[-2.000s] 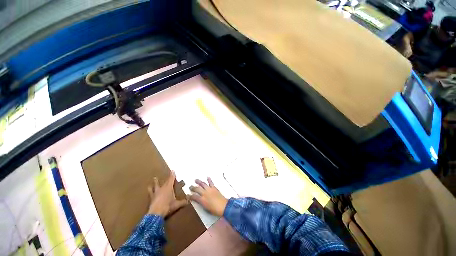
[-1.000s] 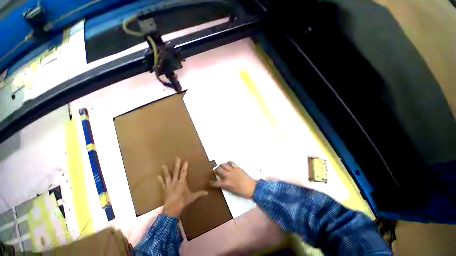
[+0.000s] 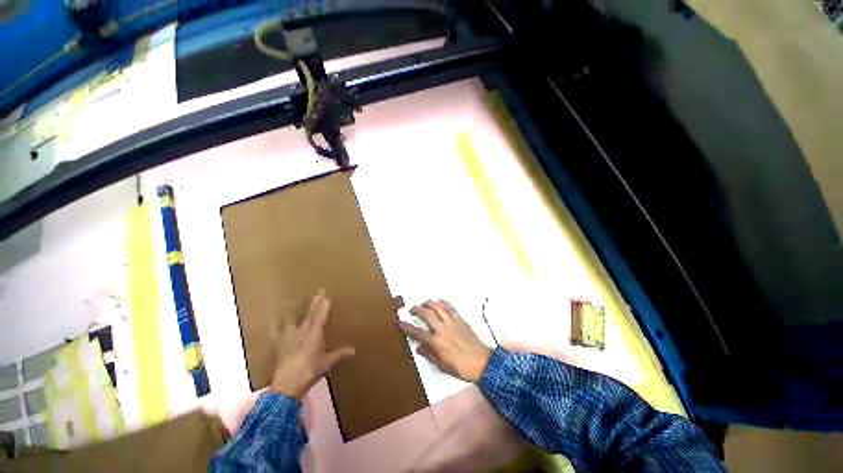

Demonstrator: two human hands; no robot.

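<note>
A flat brown panel [image 3: 319, 249] lies in the cut-out of the pale pink-white template board [image 3: 434, 208], with a thin dark gap along its top and left edges. My left hand [image 3: 310, 356] rests on the lower part of the panel, fingers spread and slightly blurred. My right hand [image 3: 448, 340] is on the board at the panel's right edge, its fingertips by a small dark notch; it grips nothing that I can see. The black laser head [image 3: 325, 106] stands at the panel's top right corner.
A black gantry beam [image 3: 222, 120] crosses the bed behind the panel. A yellowish block [image 3: 588, 324] lies on the board at right. A dark blue strip with yellow tape [image 3: 180, 286] lies left of the panel. Brown sheets [image 3: 139, 450] are at lower left. The dark bed edge runs along the right.
The view has shifted towards the right side of the machine. My left hand has moved slightly left and down on the panel. My right hand has stayed by the panel's right edge, fingers more extended.
</note>
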